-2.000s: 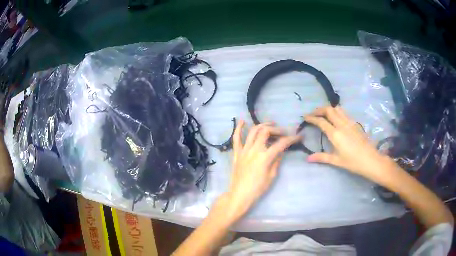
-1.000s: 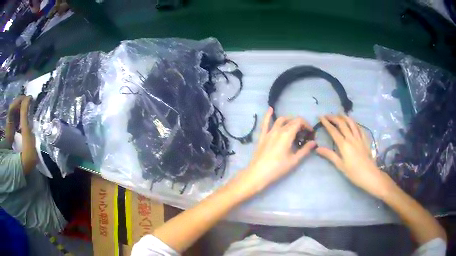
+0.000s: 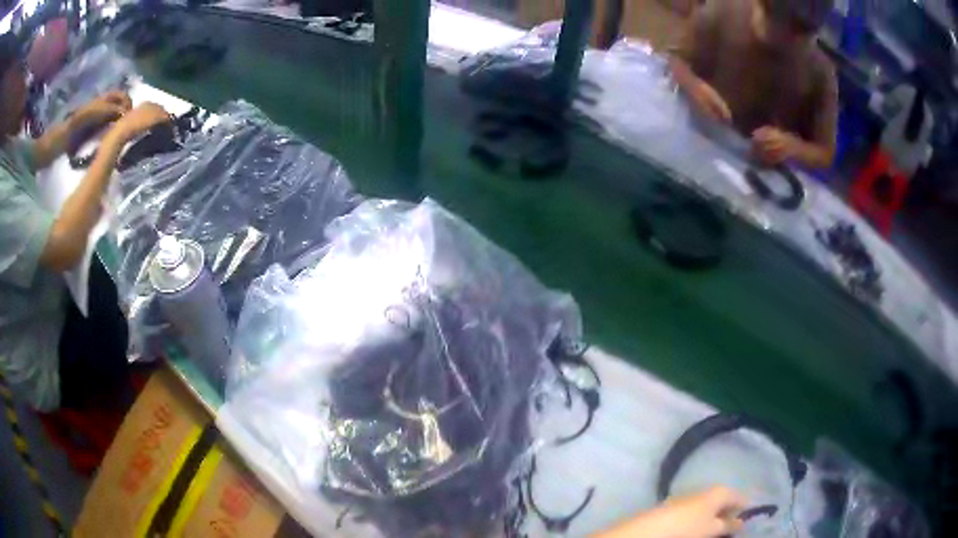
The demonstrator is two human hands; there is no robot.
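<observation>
A black headband [image 3: 702, 433] lies as an arch on the white foam sheet [image 3: 627, 405] at the lower right. My left hand [image 3: 699, 515] is at the bottom edge, cut off and blurred, below the arch. A small dark curved part [image 3: 756, 512] shows at its fingertips; the grip is not clear. My right hand is out of the picture. The left parts bag [image 3: 420, 368] lies left of the headband, with dark yokes [image 3: 562, 517] spilling from its right edge.
A green conveyor [image 3: 588, 284] carries spaced headbands [image 3: 681, 229]. A green post [image 3: 399, 95] stands behind. A spray can [image 3: 189, 294] stands by another bag. A carton [image 3: 158, 452] is below the bench. A person [image 3: 26, 231] works at left, another [image 3: 762, 74] across. The right bag [image 3: 856, 494] is partly visible.
The view has swung left and up, showing more conveyor and other people. The headband and my left hand now sit at the lower right. My right hand has left the picture.
</observation>
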